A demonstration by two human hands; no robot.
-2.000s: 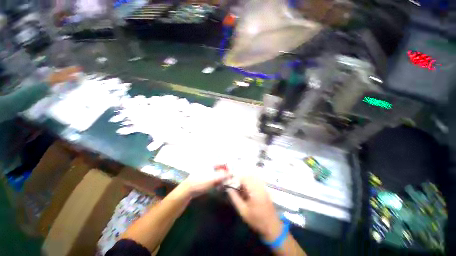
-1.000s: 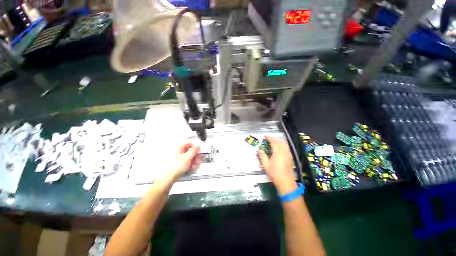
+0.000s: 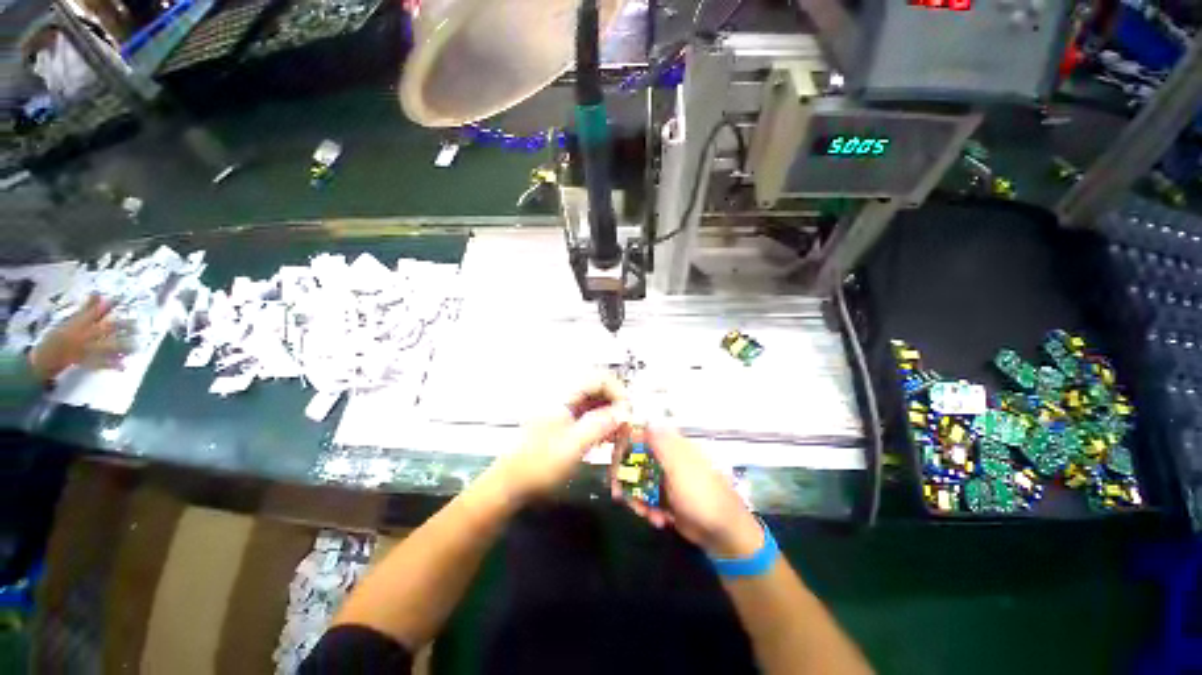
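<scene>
My right hand (image 3: 688, 488) holds a green circuit board (image 3: 638, 472) with yellow and blue parts, in front of the machine. My left hand (image 3: 576, 429) is beside it, fingertips pinched together near the board's upper end; whether they hold a small white part is too blurred to tell. The soldering iron (image 3: 599, 172), black with a teal band, stands above and behind the hands. The fixture (image 3: 630, 363) under its tip is small and partly hidden. Another circuit board (image 3: 742, 347) lies on the white base plate (image 3: 804, 382), right of the iron.
White housing parts (image 3: 330, 323) are heaped at left; another person's hand (image 3: 82, 340) is at the far-left heap. A black tray (image 3: 949, 284) of boards is at right. The fume hood (image 3: 494, 59) and counter (image 3: 850, 148) are above. Cardboard boxes (image 3: 191, 567) stand below the bench at left.
My right hand has moved left with a board from beside the loose one and now meets my left hand in front of the fixture. The view has shifted left since a second ago.
</scene>
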